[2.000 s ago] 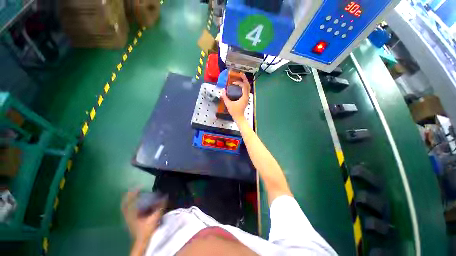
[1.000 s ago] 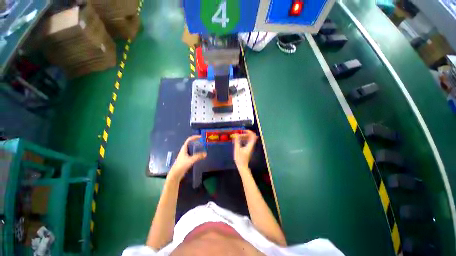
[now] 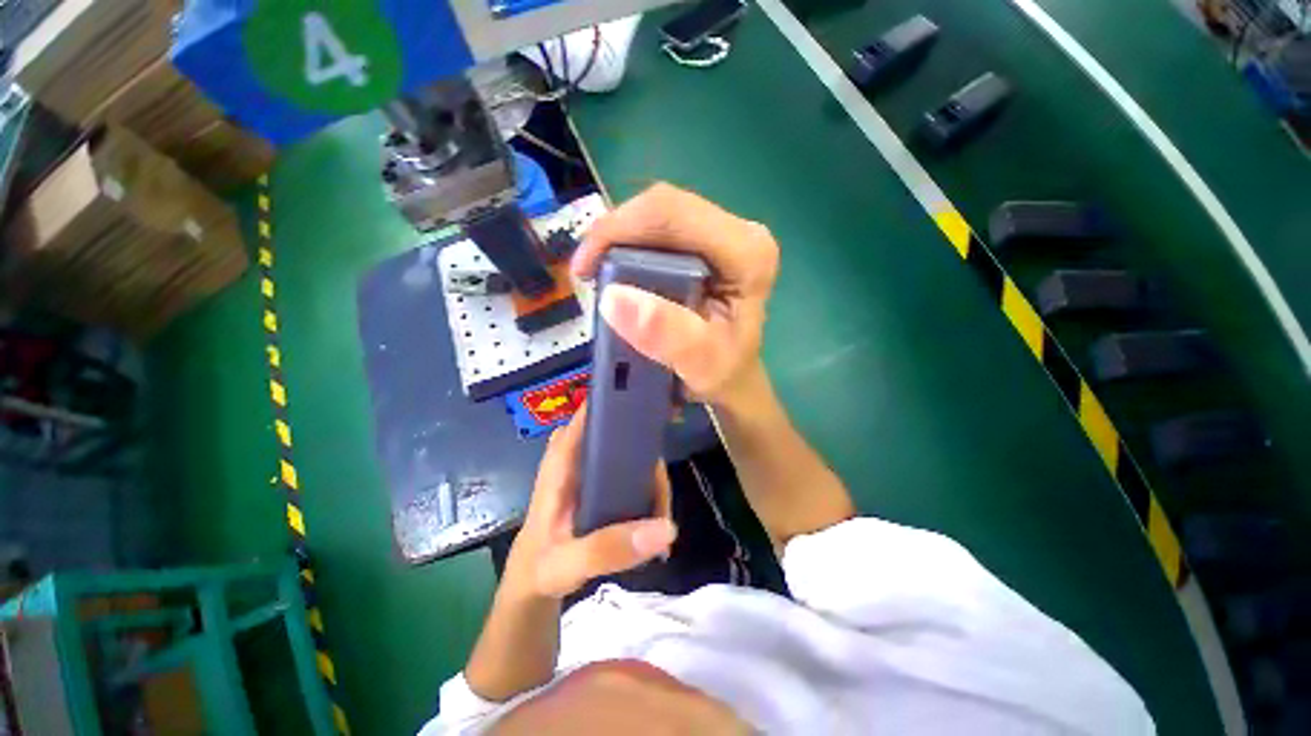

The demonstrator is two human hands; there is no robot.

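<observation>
A dark grey oblong plastic housing (image 3: 621, 431) is held up close in front of me, with a small opening on its long side. My left hand (image 3: 561, 535) grips its lower end. My right hand (image 3: 705, 295) grips its upper end, thumb on the near face. Behind it, the orange and black fixture (image 3: 549, 311) sits on the perforated base plate (image 3: 482, 338). The dark horn (image 3: 506, 247) hangs down at the fixture. The blue machine base (image 3: 539, 408) with its red label is partly hidden by the housing and hands.
The blue press head (image 3: 230, 72) with a green "4" is upper left. Several dark housings (image 3: 1057, 222) stand on the green conveyor (image 3: 848, 331) at right, beside hazard tape (image 3: 1086, 403). Cartons (image 3: 130, 230) and a green rack (image 3: 216, 633) are at left. The bench top (image 3: 396, 345) is scuffed.
Both hands have come together and raised the housing between them; before, my right hand was empty by the base's right side. The view has turned to the right.
</observation>
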